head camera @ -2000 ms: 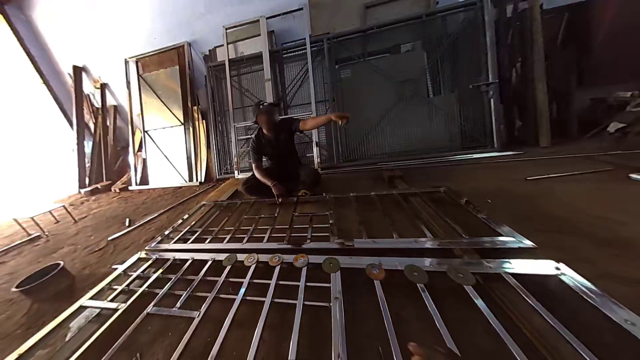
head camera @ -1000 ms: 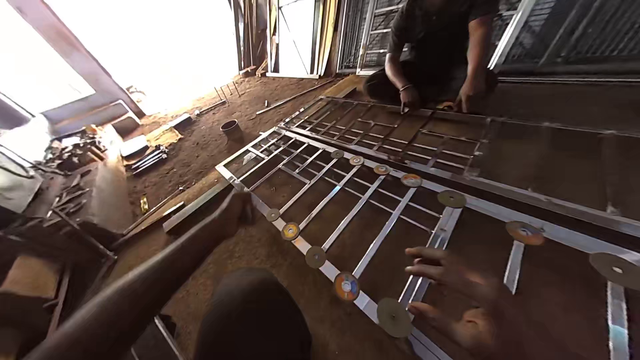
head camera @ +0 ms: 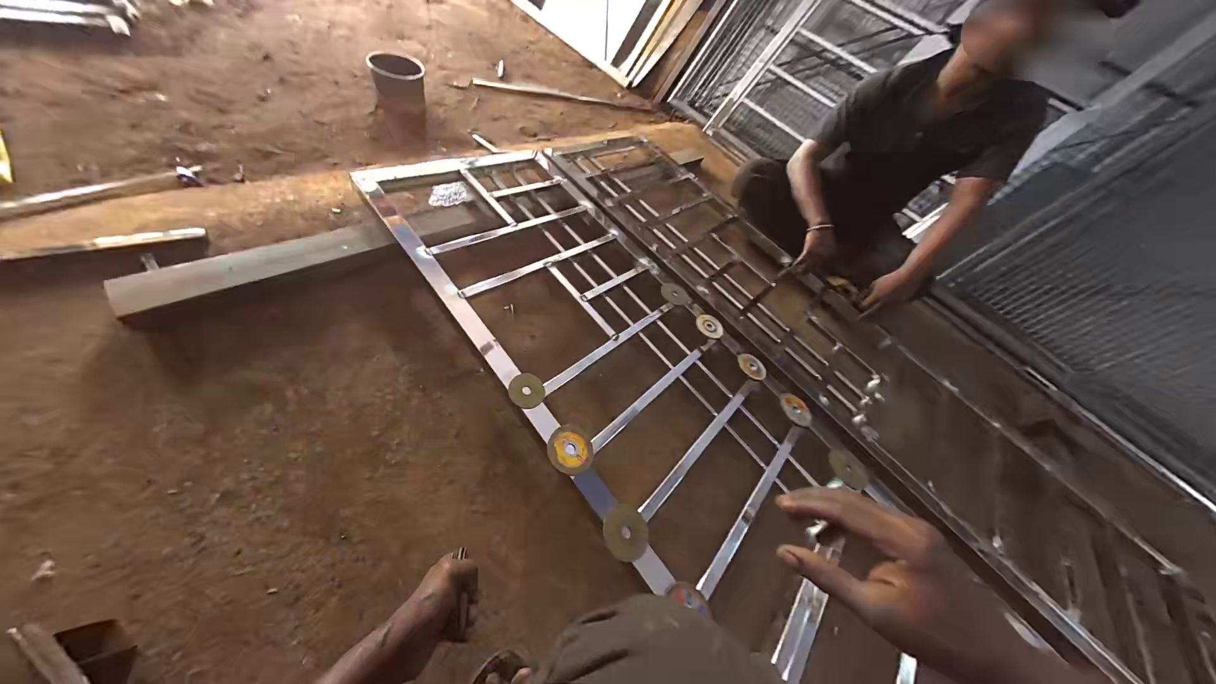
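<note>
My left hand is closed around a small dark stack of flat metal pieces, over the dirt floor left of my knee. My right hand is raised with fingers apart and nothing seen in it, over the metal gate frame near its far rail. Several cutting discs lie along both long rails of the frame: a yellow-centred disc and a plain grey disc on the near rail, an orange disc and another grey disc on the far rail.
A second, darker gate frame lies alongside; a person crouches behind it, both hands at its edge. A rectangular beam lies under the frame's far-left end. A bucket stands beyond. Mesh gates lean behind the person.
The view has turned down toward the left part of the frame. My left hand has left the frame's near rail and is now low beside my knee.
</note>
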